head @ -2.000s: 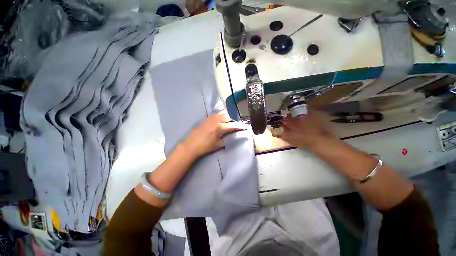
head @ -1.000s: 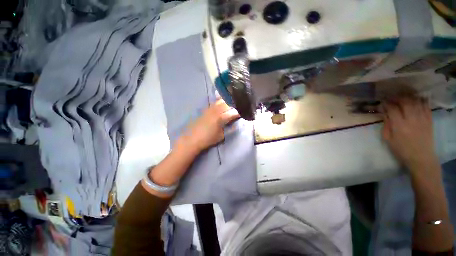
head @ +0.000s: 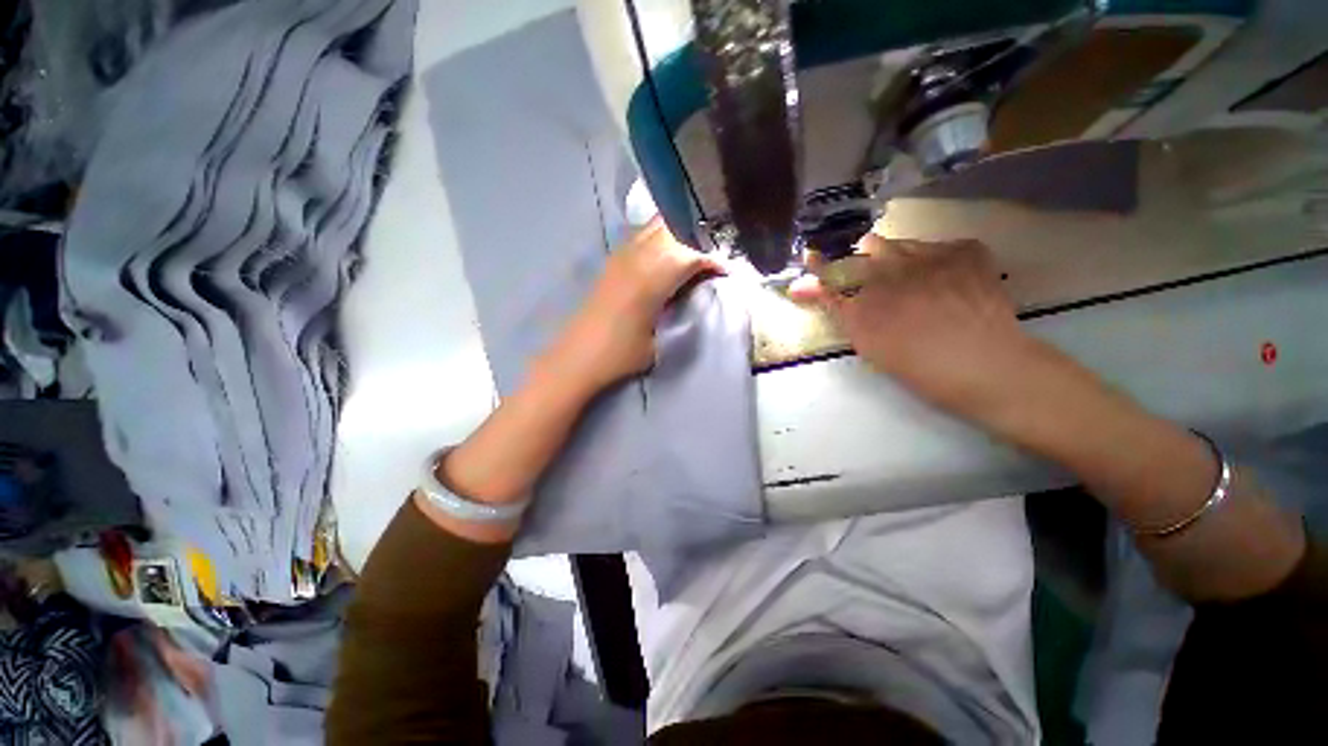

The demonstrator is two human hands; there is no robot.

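A grey garment panel [head: 706, 423] lies on the white machine table, left of and below the needle area, with its lower end over the front edge. A thin dark line runs lengthwise along it. My left hand [head: 637, 306] is on the panel with its fingertips at the needle, and the cloth bunches under its fingers. My right hand [head: 932, 313] is on the right side of the needle, fingers curled close to the presser foot. Whether it holds anything is hidden by the hand and the glare. The sewing machine head [head: 845, 37] hangs over both hands.
A rippled stack of cut grey panels [head: 219, 277] covers the table's left. A dark grey flat piece [head: 1056, 178] lies on the bed behind my right hand. Loose grey cloth [head: 277, 663] hangs at the lower left. White cloth [head: 874, 598] covers my lap.
My right hand has come back left from the snips on the right of the bed to the needle; the snips no longer show there. My left hand remains on the panel. The view has moved closer.
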